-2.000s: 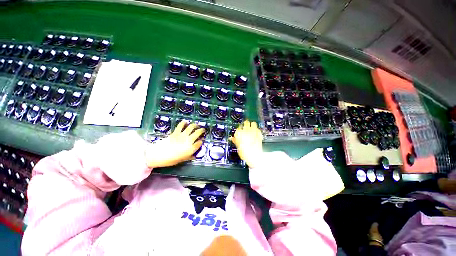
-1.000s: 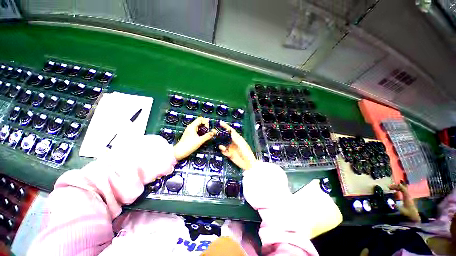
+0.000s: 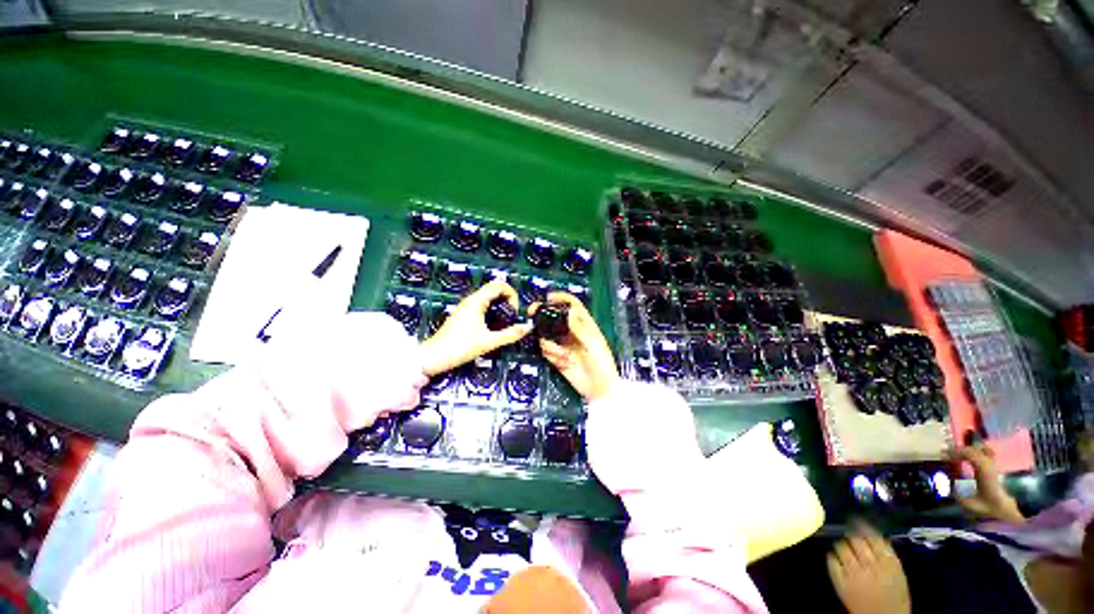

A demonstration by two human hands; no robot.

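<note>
My left hand [image 3: 472,330] holds a round black watch head [image 3: 500,314] by its edge, above the middle tray. My right hand [image 3: 579,349] holds a second black watch head [image 3: 552,320] close beside it. The clear blister tray [image 3: 476,464] lies flat on the green bench under both hands, with black round units in its pockets. One front-row pocket between two dark units shows bright and pale. My hands hide part of the middle rows.
White sheet [image 3: 228,321] with a dark pen [image 3: 326,262] lies left. Filled blister trays [image 3: 132,288] lie farther left, a deeper tray [image 3: 708,288] right. Beyond are a tan board [image 3: 854,429], an orange-red sheet [image 3: 894,258], a yellow sheet [image 3: 780,510] and a neighbour's hands [image 3: 869,573].
Two seconds ago both hands were down at the tray's front rows; now they are raised over its middle with watch heads. Since one second ago the heads have shifted slightly. A neighbour's hand has appeared lower right.
</note>
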